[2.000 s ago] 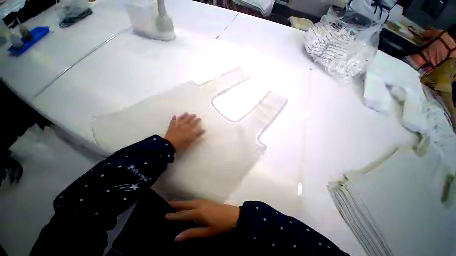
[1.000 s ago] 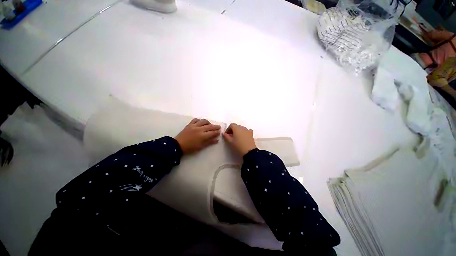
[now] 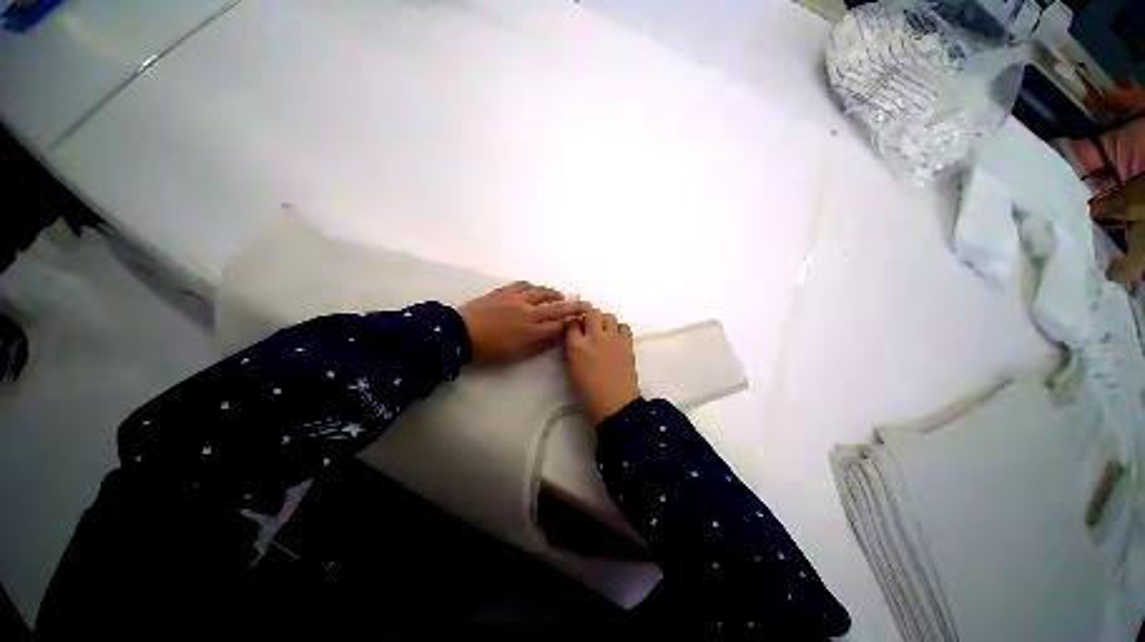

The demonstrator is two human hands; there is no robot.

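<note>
The cream garment body panel (image 3: pixel 427 439) lies across the near table edge, partly over my lap, with its curved neckline edge (image 3: pixel 537 470) towards me. One shoulder strap (image 3: pixel 693 364) points right on the table. My left hand (image 3: pixel 517 322) rests on the panel's far edge with its fingertips at the corner beside the strap. My right hand (image 3: pixel 603 359) meets it there, fingers bent over the same edge. The fingertips of both hands touch or nearly touch and pinch the edge. Whether a thread is between them cannot be told.
A stack of folded cream panels (image 3: pixel 992 502) lies at the right. Crumpled white cloth (image 3: pixel 1048 270) is behind it. A clear plastic bag of white items (image 3: pixel 923 94) stands at the far right. A blue tray (image 3: pixel 32 15) is cut off at the top left. Part of a person (image 3: pixel 1111 157) shows at the right rim.
The panel was flat with its straps pointing away; it is now turned with a strap to the right. Both hands came together at its far edge and have shifted slightly since one second ago.
</note>
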